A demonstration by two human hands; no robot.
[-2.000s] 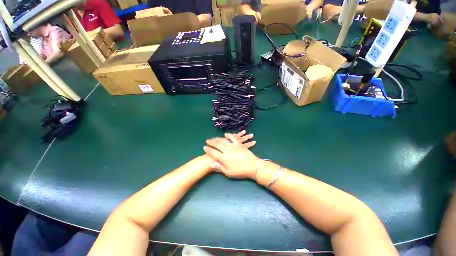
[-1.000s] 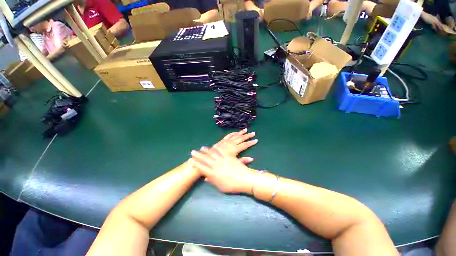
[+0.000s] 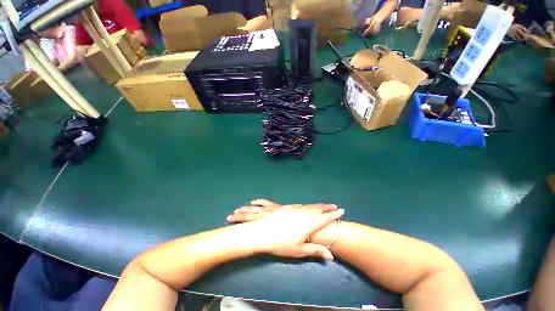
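My left hand [image 3: 295, 229] lies across my right wrist at the front of the green bench, thumb apart from the fingers, holding no object. My right hand [image 3: 252, 210] is mostly hidden under it; its fingertips show at the left, spread and empty. A bracelet is on my right wrist. The cable bundle pile [image 3: 287, 124], black leads with shiny tips, lies beyond my hands, touched by neither.
Behind stand a brown carton [image 3: 159, 85], a black device carton [image 3: 234, 79], a black cylinder [image 3: 302, 50], an open carton [image 3: 380, 91], a blue parts bin [image 3: 447, 129] and a power strip [image 3: 482, 45]. A black cable heap [image 3: 78, 138] lies left. People sit across the bench [image 3: 182, 182].
Both hands have moved back from the cable pile towards the bench's front edge. The left hand has come on top of the right, over its wrist; earlier the right lay on the left.
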